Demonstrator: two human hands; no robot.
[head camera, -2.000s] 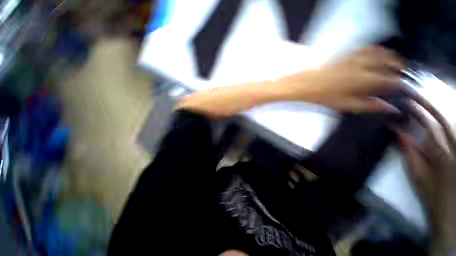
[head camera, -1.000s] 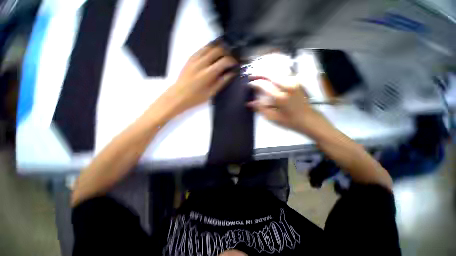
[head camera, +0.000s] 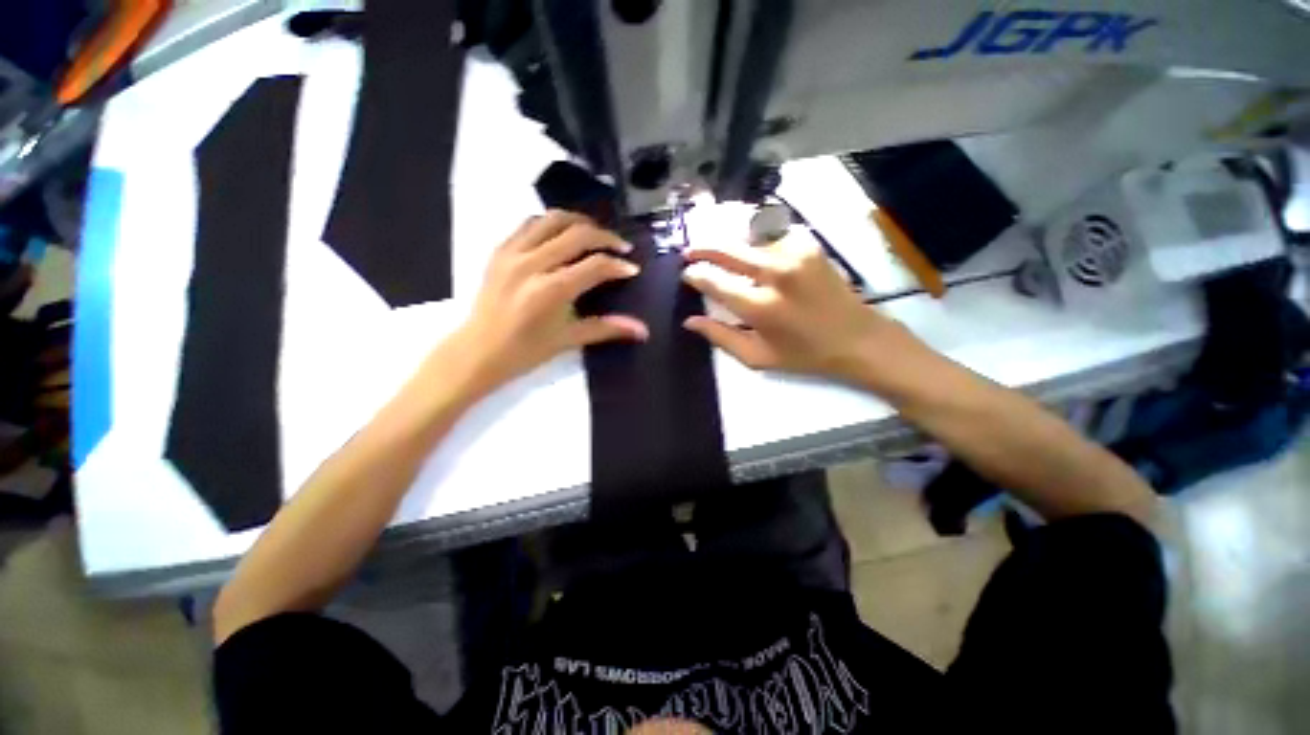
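Note:
A black fabric panel [head camera: 655,417] runs lengthwise under the presser foot [head camera: 670,230] of the industrial sewing machine [head camera: 920,86] and hangs over the table's front edge. My left hand [head camera: 553,295] lies on the panel's left side, fingers spread, just before the foot. My right hand [head camera: 783,302] touches the panel's right edge, thumb and fingers apart. Both sets of fingertips are close to the foot. The needle tip is too small to tell.
Two flat black panels lie at left, one farther left [head camera: 237,302] and one nearer [head camera: 402,172]. A dark square pad [head camera: 941,201], an orange-brown stick [head camera: 908,251] and a vented white housing [head camera: 1099,247] are at right. A blue strip [head camera: 98,316] edges the table.
The view has swung and settled, showing the machine head clearly. My hands remain by the foot; my left hand now rests lower and flatter on the panel.

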